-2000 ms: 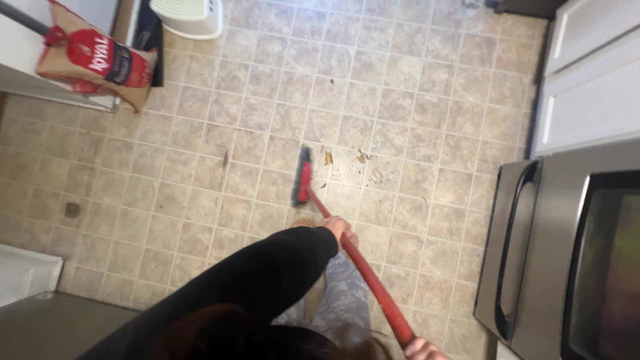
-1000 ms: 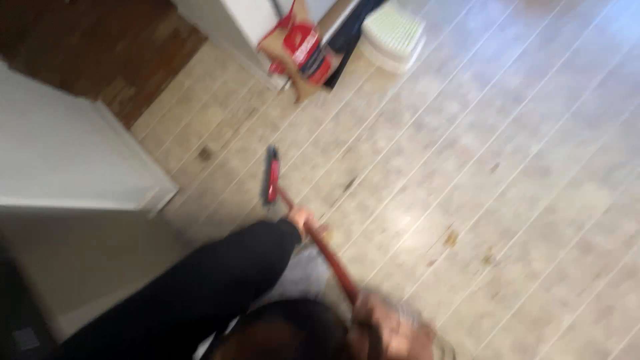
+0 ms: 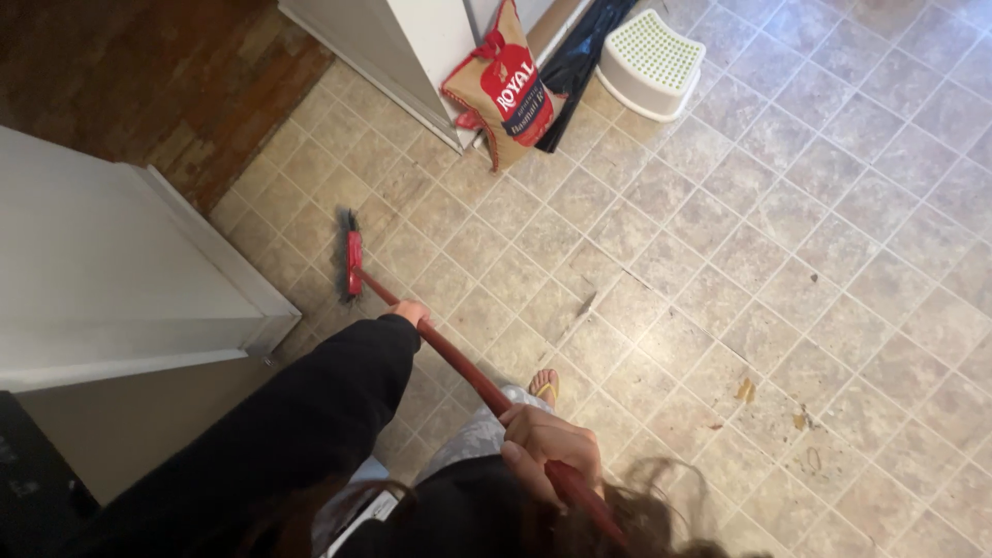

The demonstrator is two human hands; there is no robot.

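Note:
A push-style broom with a red head (image 3: 354, 263) and dark bristles rests on the tiled floor left of centre. Its red handle (image 3: 465, 368) runs diagonally down to the right, toward my body. My left hand (image 3: 411, 311), in a black sleeve, is closed around the handle's lower part, near the broom head. Farther up the handle, my right hand (image 3: 552, 446) grips it close to my chest; the handle's end passes out below that hand, partly behind hair. Brown debris (image 3: 746, 390) lies on the floor at the right, away from the bristles.
A Royal basmati rice bag (image 3: 508, 97) leans by a white wall end (image 3: 418, 70), beside a black plastic bag (image 3: 585, 58). A white step stool (image 3: 651, 66) with green dots stands right of them. Another white wall (image 3: 139, 263) is at left, with wood flooring (image 3: 170, 70) beyond. My foot (image 3: 545, 385) wears a flip-flop.
The view has swung left. The broom head was beside the brown debris two seconds ago; it is now well away from it, near the left wall and wood floor. Both hands still hold the handle.

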